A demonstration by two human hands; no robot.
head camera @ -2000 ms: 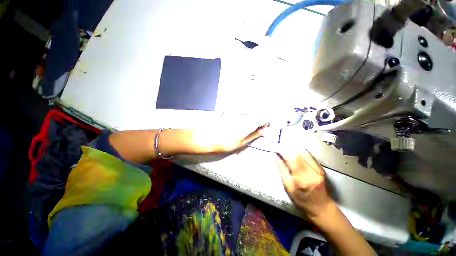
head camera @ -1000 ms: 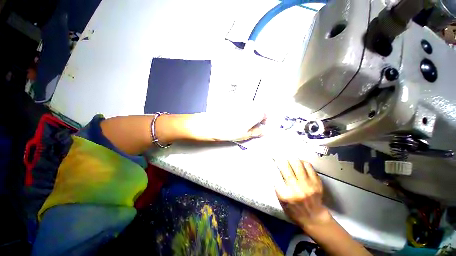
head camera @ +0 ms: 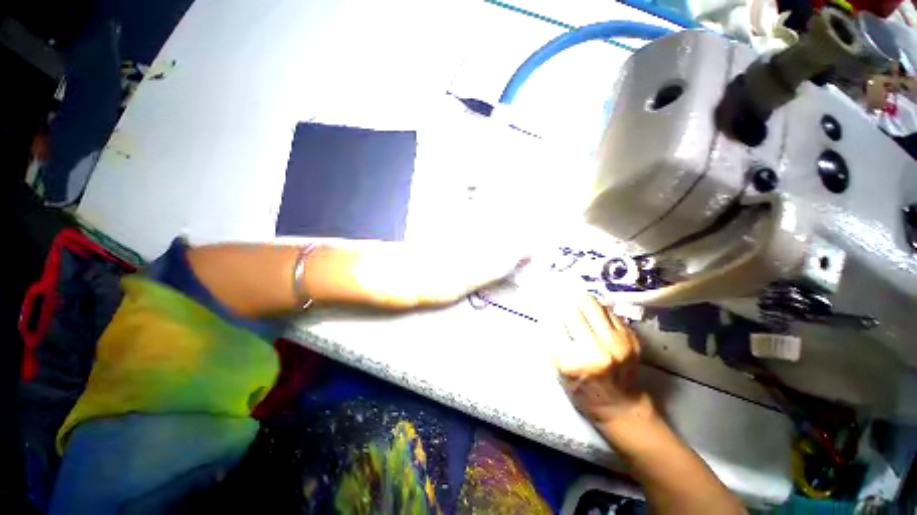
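A dark navy-grey squarish fabric stack (head camera: 348, 182) lies flat on the white table, left of the needle. My left hand (head camera: 473, 277) lies low with its fingers stretched toward the needle area, washed out by the lamp. My right hand (head camera: 597, 352) is just in front of the presser foot area (head camera: 615, 270), fingers bent down. A fabric piece between the hands is washed out; only a thin dark edge line shows. Whether either hand grips it cannot be told. The off-white sewing machine head (head camera: 694, 151) stands at the right.
A blue tube (head camera: 563, 42) curves behind the needle. Dark-edged pale pieces (head camera: 475, 104) lie near it. A red-rimmed basket (head camera: 38, 302) of dark cloth is at lower left. A pale ribbed knob (head camera: 775, 347) is right of the needle.
The view has shifted a little. My right hand has moved closer to the presser foot, its fingers now more bent. My left hand stays beside the needle area. The dark stack looks unchanged.
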